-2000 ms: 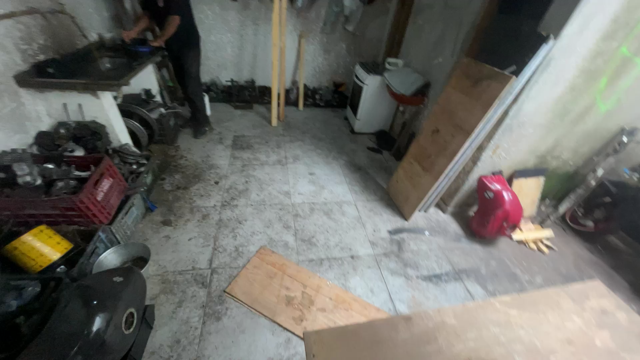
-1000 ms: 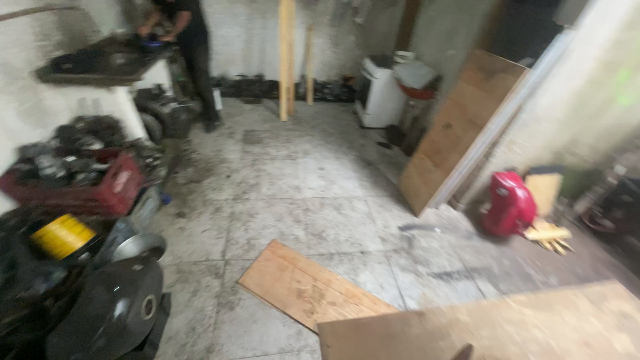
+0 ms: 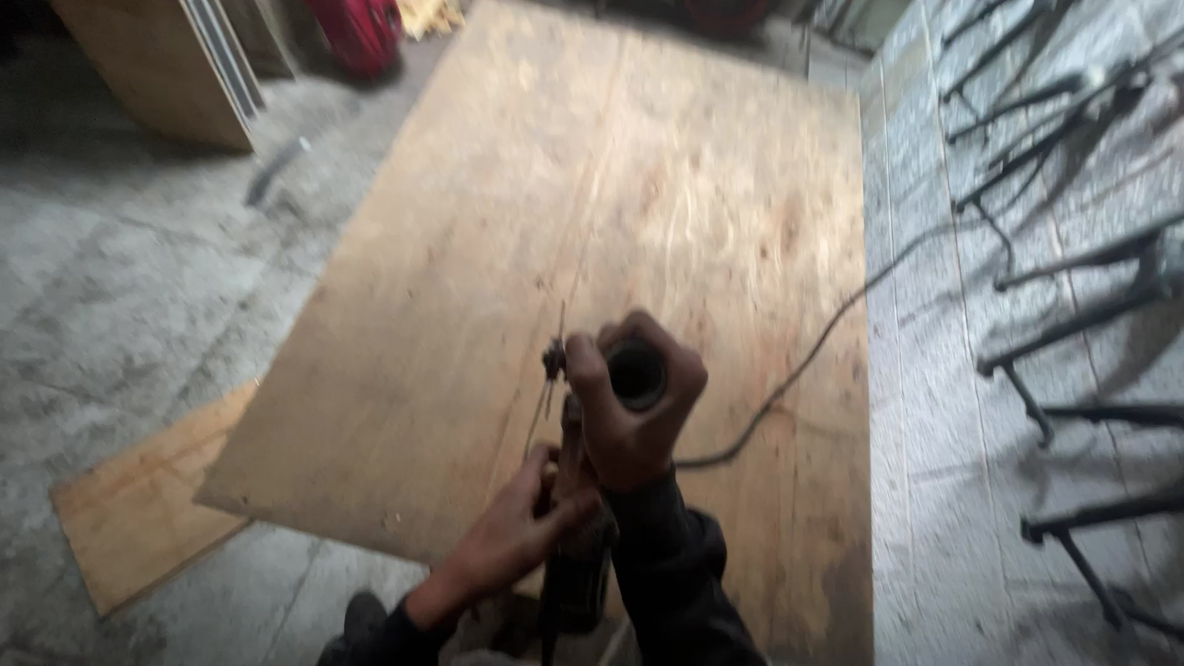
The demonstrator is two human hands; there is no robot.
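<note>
A dark power tool (image 3: 575, 578), which looks like an angle grinder with its thin disc (image 3: 540, 416) seen edge-on, is above a large plywood sheet (image 3: 703, 213). My right hand (image 3: 638, 398) is closed around the tool's round, dark handle, whose end faces up. Lower and to the left, my left hand (image 3: 518, 527) is on the tool's body near the disc, its fingers partly hidden. A dark power cord (image 3: 805, 365) crosses the sheet towards the right. Blur hides whether the disc touches the wood.
A smaller plywood board (image 3: 153, 499) lies on the floor at lower left. More panels (image 3: 157, 69) lean at upper left, near a red object (image 3: 356, 32). Several dark metal brackets (image 3: 1082, 314) stick out from the pale block wall (image 3: 934, 555) at right.
The view has swung right and down to the large plywood sheet. Both my hands and the power tool are now in sight; a second ago only a bit of what may be a finger showed at the bottom edge.
</note>
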